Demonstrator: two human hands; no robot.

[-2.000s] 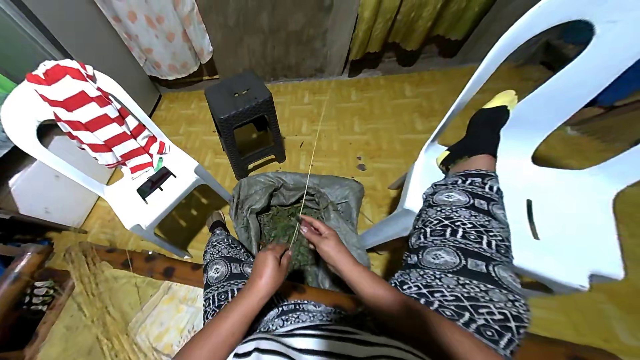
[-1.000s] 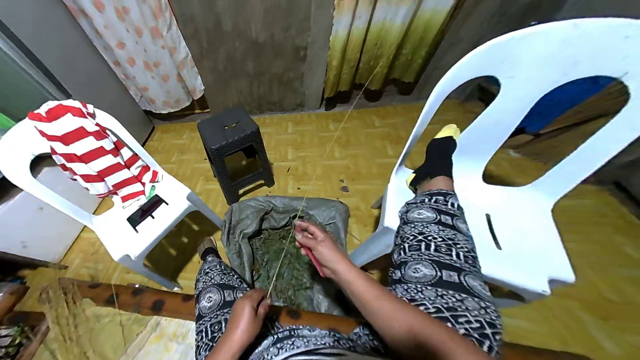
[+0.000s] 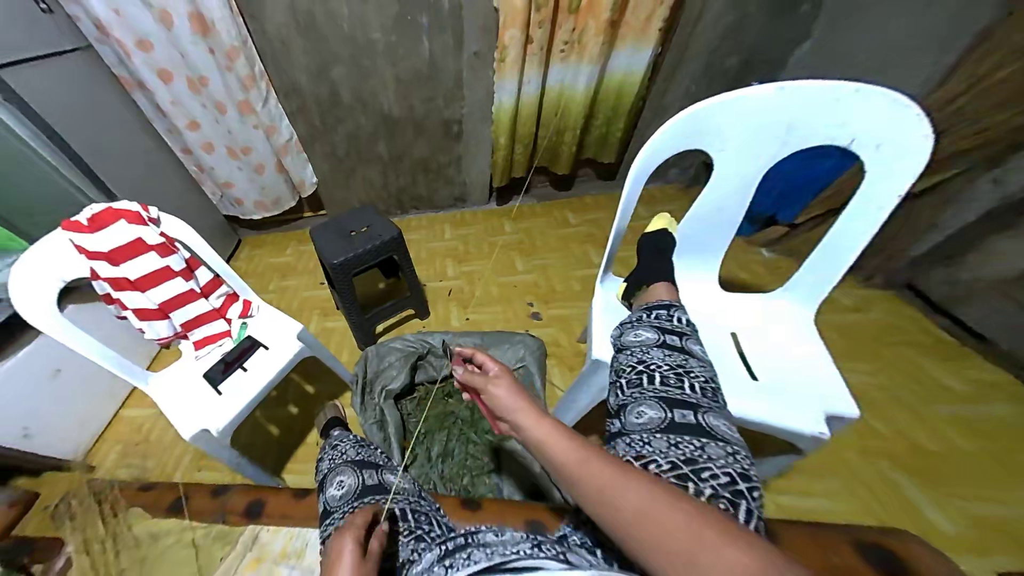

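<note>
My right hand (image 3: 492,390) holds a slim red-handled tool (image 3: 477,398), its tip near a thin pale strand. That strand (image 3: 418,432) runs from my left hand (image 3: 354,546), low by my left thigh, up to the right fingertips; a fine line also shows farther off, in front of the yellow curtain. The left fingers pinch the strand's near end. Below and beyond the right hand stands a grey sack (image 3: 524,360) with its mouth spread, holding green leafy or fibrous scraps (image 3: 456,448). What kind of tool it is cannot be told.
My right foot rests on a white plastic chair (image 3: 788,352). A second white chair (image 3: 200,400) at left bears a striped cloth (image 3: 152,272) and a dark phone-like object (image 3: 234,364). A black stool (image 3: 360,240) stands beyond the sack. A brown spotted pole (image 3: 264,504) crosses near my lap; pale fibres (image 3: 96,520) hang at left.
Two seconds ago both hands were close together over the sack; now they are apart, the left down by my thigh. The red tool shows in the right hand. The view has shifted.
</note>
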